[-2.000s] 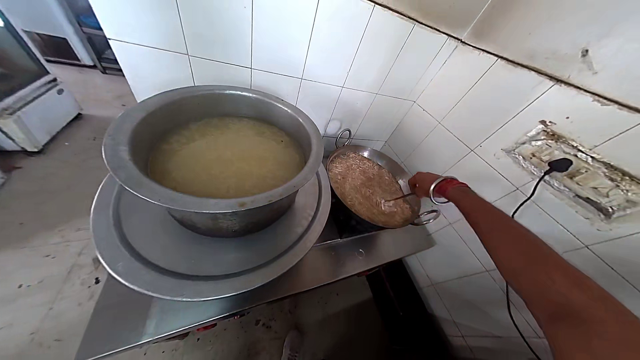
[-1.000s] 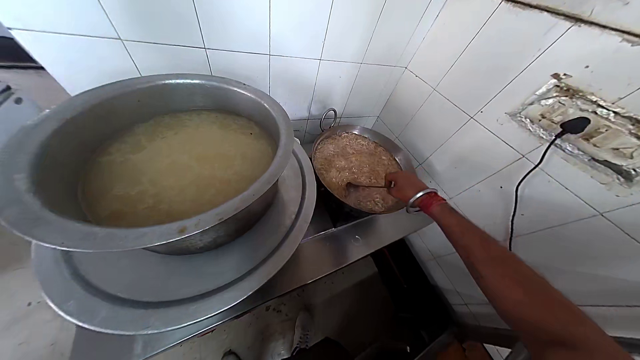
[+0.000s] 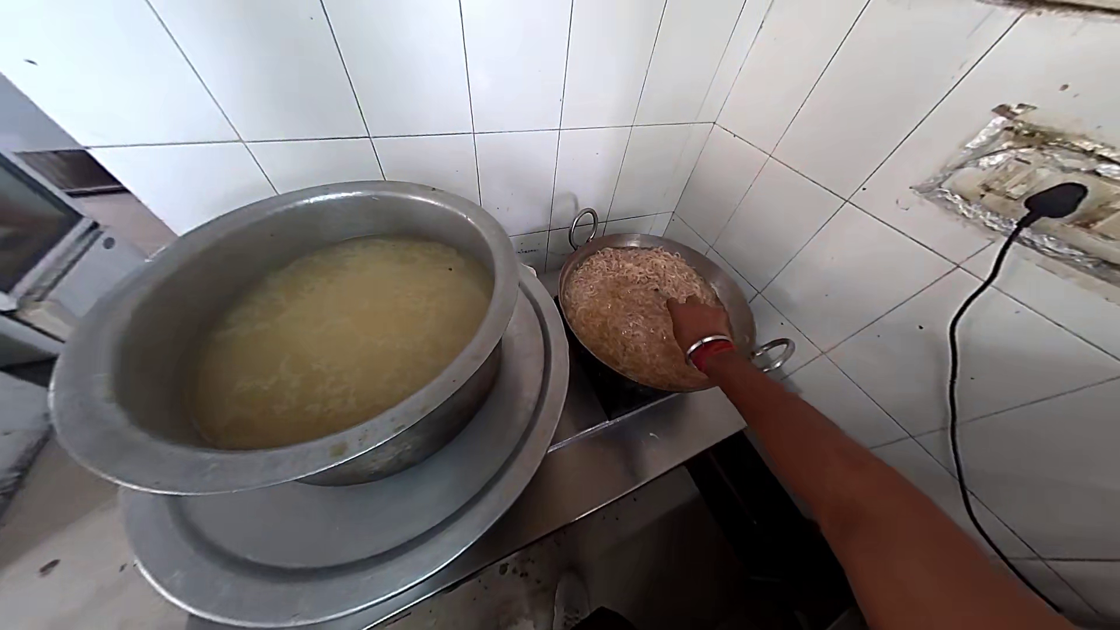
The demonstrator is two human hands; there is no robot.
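Note:
My right hand (image 3: 697, 322) reaches over a two-handled metal kadai (image 3: 731, 276) full of bubbling brown food (image 3: 626, 306), perhaps onions frying. Its fingers are curled; the utensil seen earlier is hidden behind the hand or in the food, so the grip is unclear. A metal bangle and a red thread circle the wrist. Left of the kadai stands a large metal pot (image 3: 420, 197) of yellowish, cloudy liquid (image 3: 350, 332), set on a wide round metal tray (image 3: 289, 542). My left hand is out of view.
The steel counter (image 3: 595, 472) bears the pot and kadai. White tiled walls (image 3: 516, 79) meet in the corner behind the kadai. A black cable (image 3: 958, 376) hangs from a plug (image 3: 1056, 200) in a worn wall socket at the right. A shoe (image 3: 570, 599) shows below the counter.
My right hand has moved farther in over the kadai's food. The utensil visible under it earlier is now hidden. The view has moved closer to the pots.

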